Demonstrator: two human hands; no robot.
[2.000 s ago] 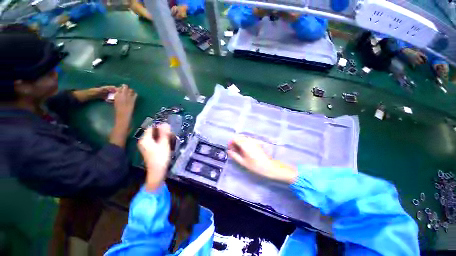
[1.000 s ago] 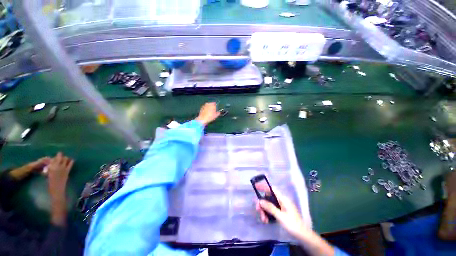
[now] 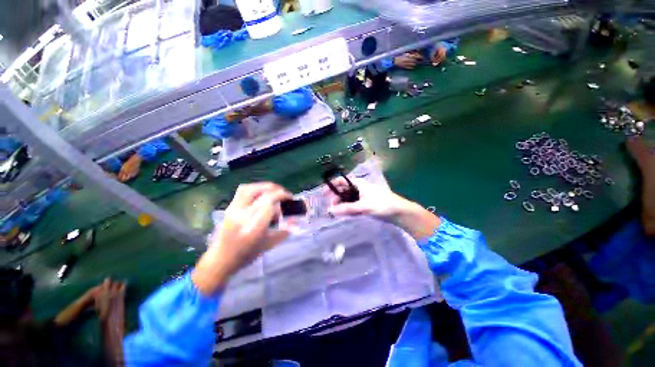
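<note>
My right hand (image 3: 366, 201) holds a black phone housing (image 3: 340, 185) with a window opening, raised over the far part of the whitish tray (image 3: 309, 279). My left hand (image 3: 248, 226) is just left of it and holds a small dark rectangular part (image 3: 292, 207) at its fingertips; what the part is cannot be told. The two pieces are apart. A black housing (image 3: 239, 326) lies in the near left corner of the tray. A small white blurred piece (image 3: 336, 253) shows above the tray.
A heap of silver rings (image 3: 556, 161) lies on the green bench (image 3: 474, 179) at right. Beyond the tray are loose small parts (image 3: 394, 143) and another white tray (image 3: 276, 136) with a person's hands. A grey post (image 3: 93, 168) slants at left. Another person's hands (image 3: 109, 301) are at lower left.
My left hand has come back from the far bench and now holds a dark part. My right hand has moved the housing away from me, beside it. The view has turned right.
</note>
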